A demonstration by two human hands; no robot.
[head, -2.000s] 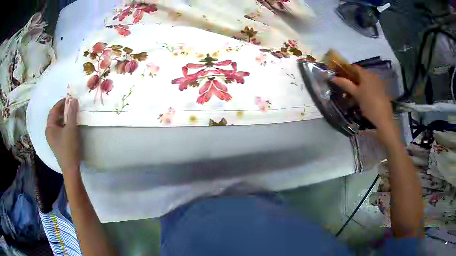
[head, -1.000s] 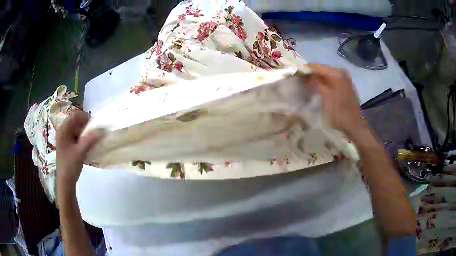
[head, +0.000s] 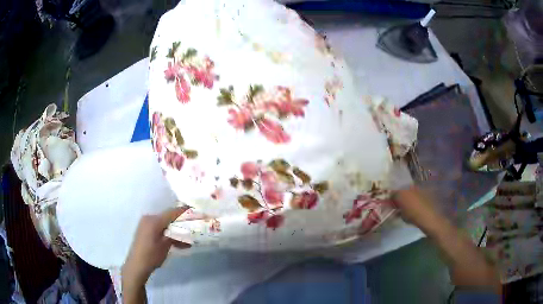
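The floral dress (head: 256,124) is cream with pink-red flowers. It billows up over the white padded ironing board (head: 113,202), whose rounded left end shows bare. My left hand (head: 156,237) grips the near left edge of the dress. My right hand (head: 408,208) is blurred and holds the near right edge, its fingers partly hidden by the cloth. The steam iron (head: 495,155) is at the right, beyond my right hand, untouched.
A dark grey rest pad (head: 446,127) lies right of the dress. A spare grey pointed plate (head: 408,43) is at the far right corner. A blue bar (head: 369,7) crosses the far side. A crumpled floral pile (head: 50,151) is at the left, and floral garments (head: 515,231) are at the lower right.
The iron has left my right hand and is off at the right. Both hands have taken the dress, lifted it and turned it; it now balloons over the board. My left hand has moved right.
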